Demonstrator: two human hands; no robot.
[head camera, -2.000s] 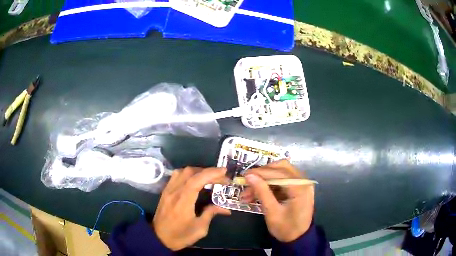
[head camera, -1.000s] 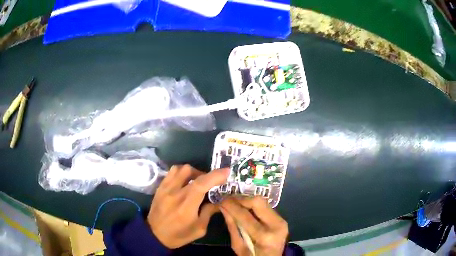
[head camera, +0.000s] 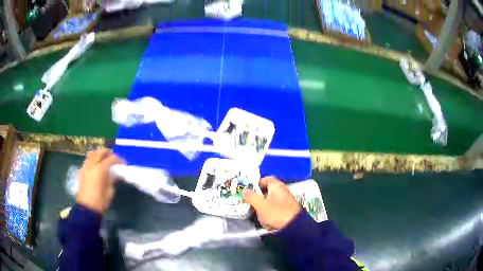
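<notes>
My right hand (head camera: 275, 204) grips the right edge of a white power strip housing (head camera: 225, 188), open side up, with a green circuit board inside. My left hand (head camera: 98, 177), blurred, is at the left end of the bagged cord (head camera: 145, 182) that leads to this housing, and closes on the bag. A second housing (head camera: 248, 135) with its bagged cord (head camera: 169, 124) lies on the blue corrugated sheet (head camera: 227, 69), just behind the held one. A third housing (head camera: 312, 200) is on the dark bench, partly hidden by my right hand. The pointed stick cannot be made out.
Another bagged cord (head camera: 180, 238) lies on the bench nearest me. The green conveyor (head camera: 365, 106) runs behind a speckled rail (head camera: 381, 163), with units at its far left (head camera: 39, 105) and right (head camera: 413, 71). A parts tray (head camera: 21, 196) is at left.
The view has tilted up and shows more of the conveyor. The near unit has been lifted to the blue sheet's front edge. My left hand has moved from the housing to the bagged cord.
</notes>
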